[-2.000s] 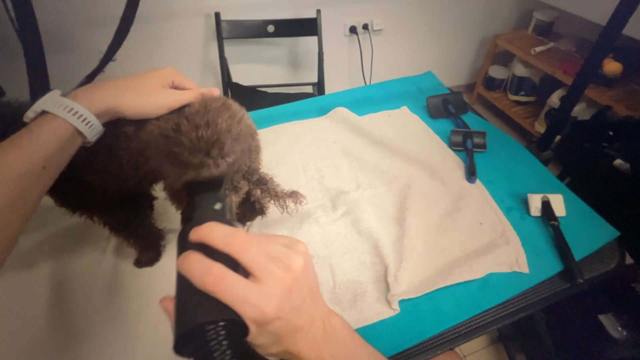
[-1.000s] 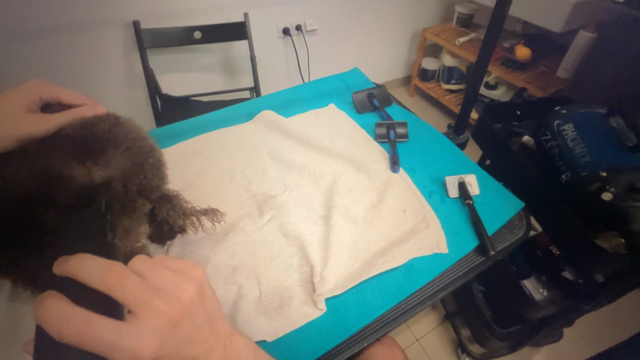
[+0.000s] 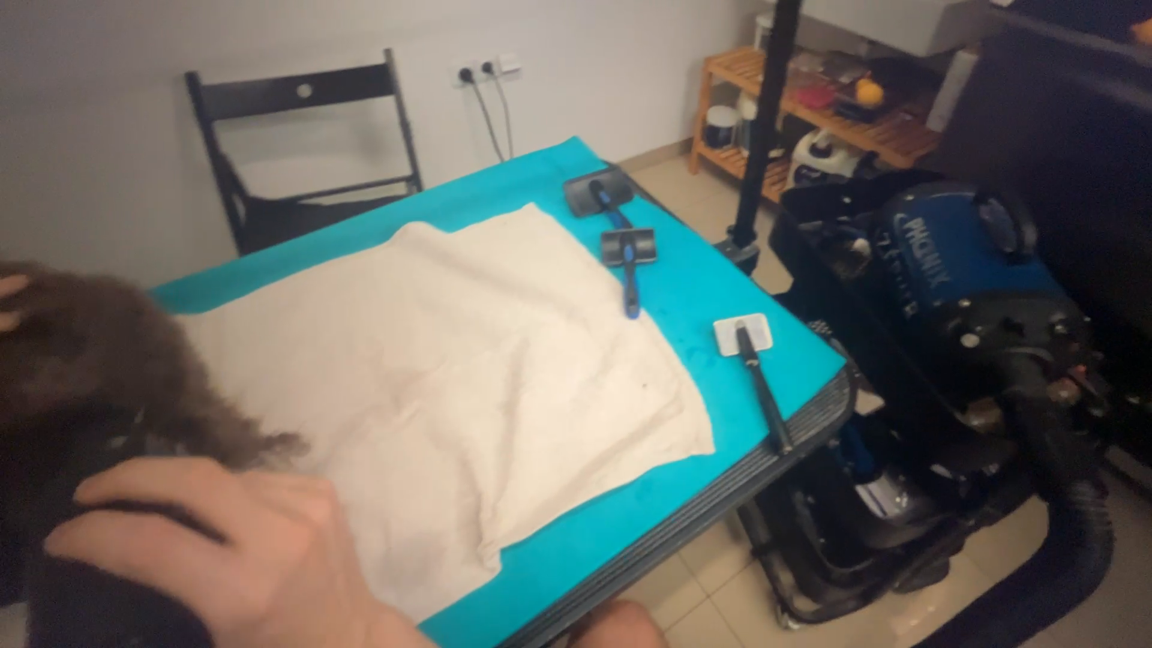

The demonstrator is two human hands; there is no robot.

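A curly brown dog (image 3: 81, 360) is partly in view at the left edge, beside a cream towel (image 3: 423, 360) on the turquoise grooming table (image 3: 576, 576). My right hand (image 3: 225, 540) is closed around a black dryer nozzle (image 3: 108, 585) at the lower left, close to the dog; the nozzle's far end is hard to make out against the dark fur. Of my left hand (image 3: 11, 301) only some fingertips show at the left edge, on the dog's fur. Two slicker brushes (image 3: 598, 193) (image 3: 630, 247) and a white-headed slicker brush (image 3: 744, 335) lie along the table's right side.
Behind the table stands a black folding chair (image 3: 297, 99) near plugged-in wall sockets (image 3: 486, 70). A black post (image 3: 765, 126) rises beyond the right corner. To the right are a blue dryer (image 3: 954, 243) on a black cart, its hose (image 3: 1071, 540), and a wooden shelf (image 3: 720, 67) with containers.
The view has swung to the right, so the dog and my left hand now sit at the left edge. The dryer and cart have come into fuller view. My right hand keeps hold of the nozzle.
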